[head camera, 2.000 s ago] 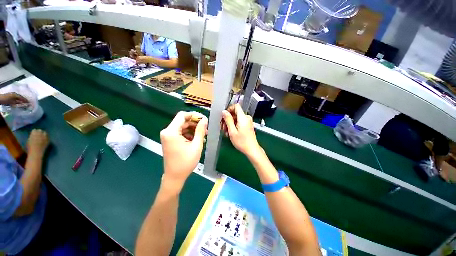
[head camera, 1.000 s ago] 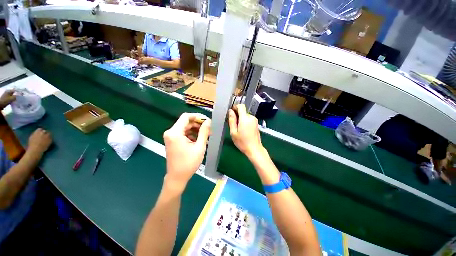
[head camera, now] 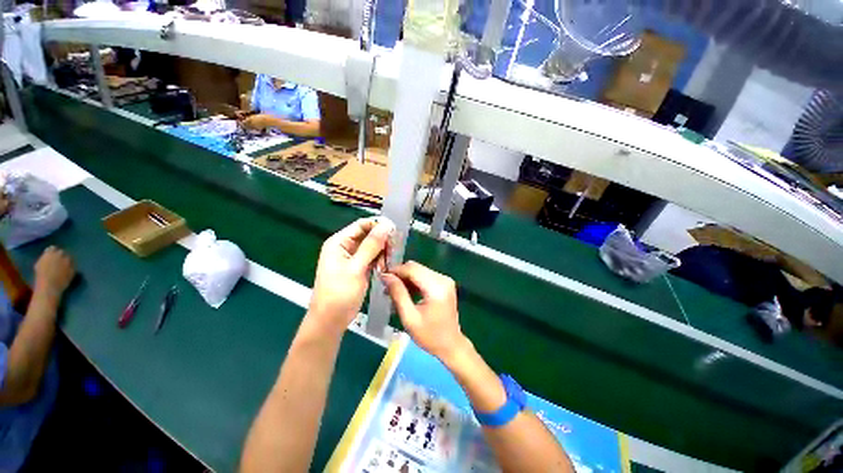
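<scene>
My left hand (head camera: 349,268) is raised in front of the white frame upright (head camera: 404,157), its thumb and fingertips pinched together. My right hand (head camera: 423,300) is just below and to the right, with its fingertips close to the left ones. A small thin dark piece (head camera: 383,265) shows between the fingertips of both hands; its shape is too small to tell. A blue band (head camera: 502,403) is on my right wrist. The printed blue-white mat (head camera: 416,416) with a yellow border lies below my forearms.
A knotted white bag (head camera: 214,268), an open brown box (head camera: 144,227), a red-handled tool (head camera: 128,312) and a dark tool (head camera: 166,307) lie on the green bench at left. A neighbour's arm (head camera: 39,314) rests there. The sunken green conveyor (head camera: 555,305) runs behind the upright.
My right hand has moved from the upright's right side down and left, in front of it, to meet my left hand. The camera view has shifted slightly.
</scene>
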